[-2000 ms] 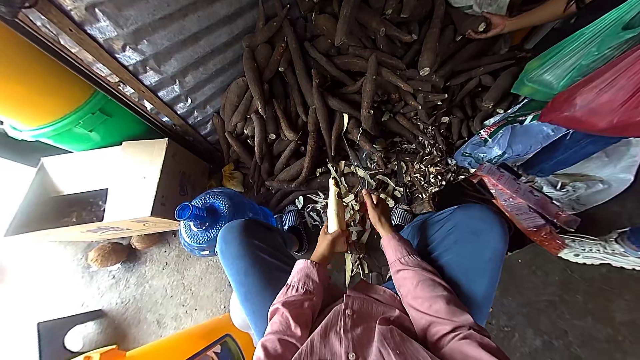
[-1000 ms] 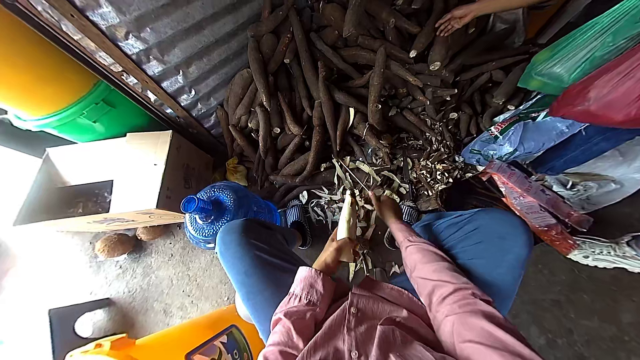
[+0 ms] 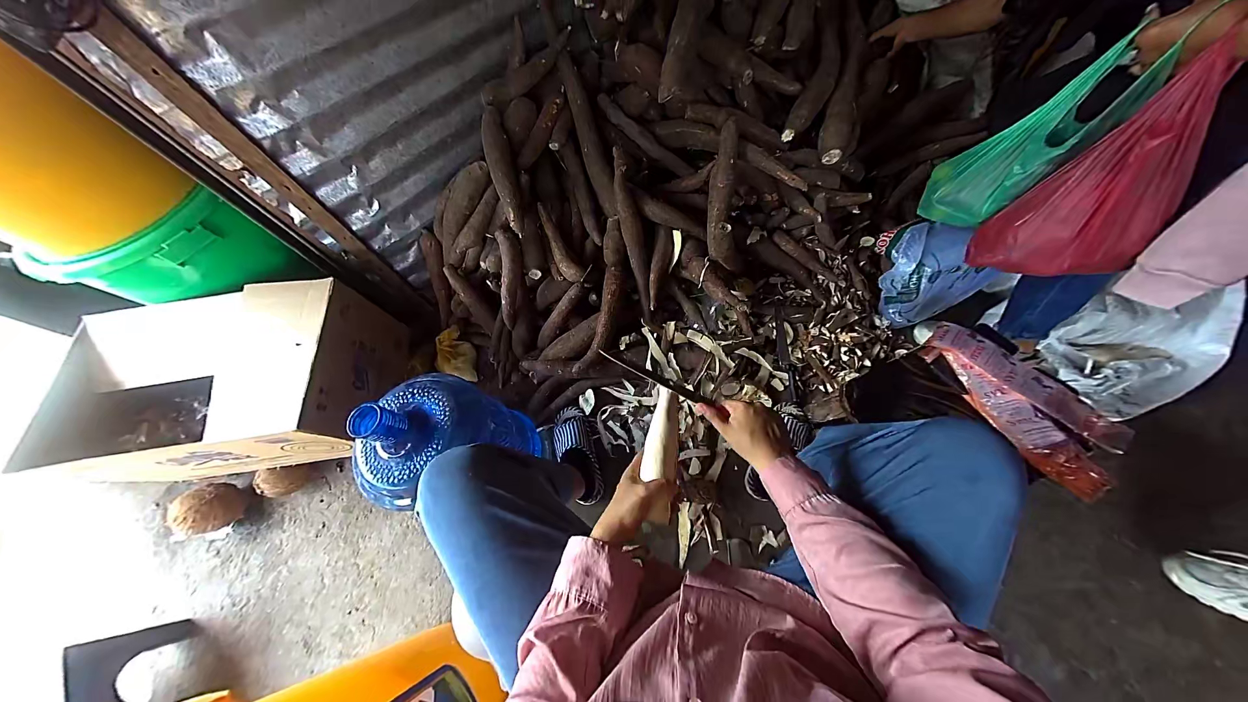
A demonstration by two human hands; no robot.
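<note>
Between my knees, my left hand is closed around the lower part of a peeled white cassava root, which points away from me. My right hand grips a knife whose dark blade crosses the root's far tip. Pale and brown peel strips are scattered on the ground around my feet, and one strip hangs below my left hand. Beyond them lies a large heap of unpeeled brown cassava roots.
At the left are a blue water bottle, an open cardboard box and coconuts. A yellow container lies near my left leg. Another person's hand reaches the heap; green and red plastic bags hang at right.
The knife blade now lies across the root's tip. The other person's arm at the heap has shifted, and the green and red bags have moved, now held up by a hand.
</note>
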